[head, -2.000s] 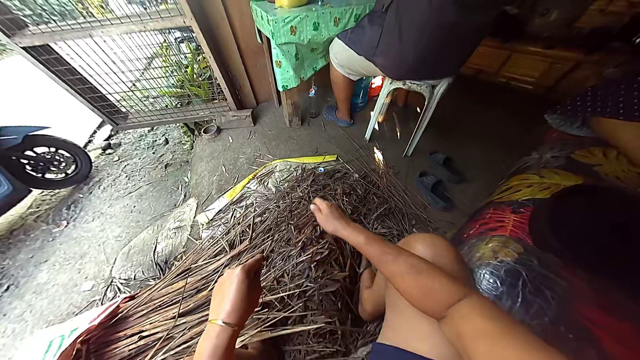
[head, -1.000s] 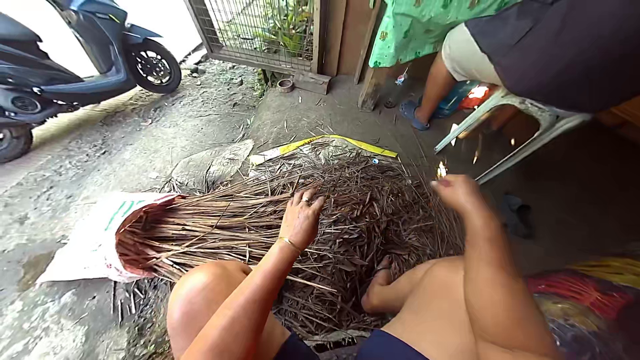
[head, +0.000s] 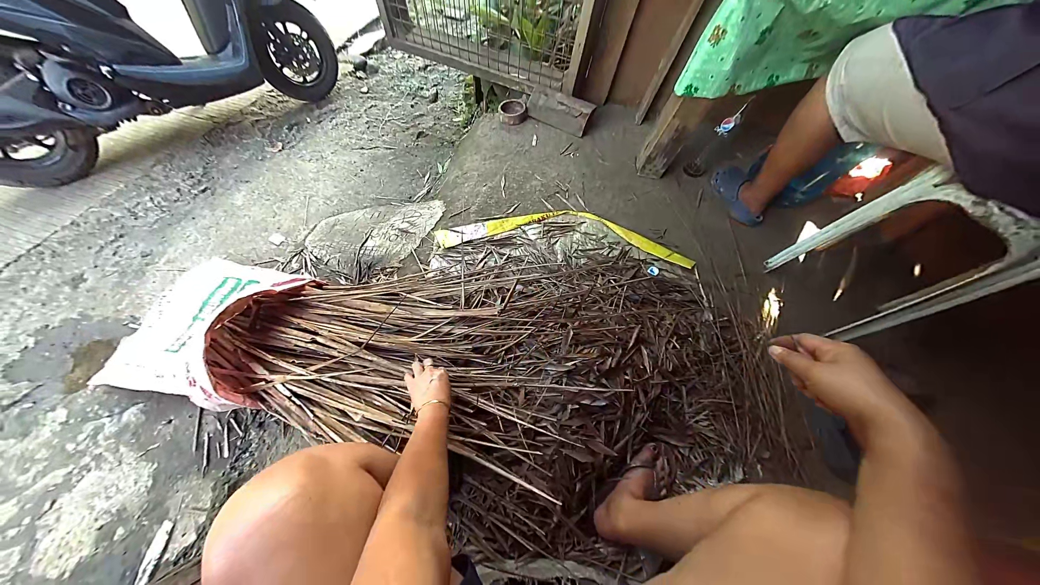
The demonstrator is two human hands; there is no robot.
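Observation:
Long dry brown strips, apparently dried leaves or stalks, fan out from the mouth of a white woven sack lying on its side. My left hand rests on these strips, fingers spread over them; whether it grips any is not plain. Over the right edge of the heap of shorter dark scraps, my right hand is raised, thumb and fingers pinched together. Something thin and dark shows at its fingertips, too small to name. A yellow strap borders the heap's far side.
My bare foot is at the heap's near edge. A seated person's leg and blue clog are at the upper right, beside a white plastic chair and a cloth-covered table. A scooter stands at the upper left.
My left hand has moved left along the strips, toward the sack. My right hand, over the heap two seconds ago, is now beyond its right side. The view has swung left.

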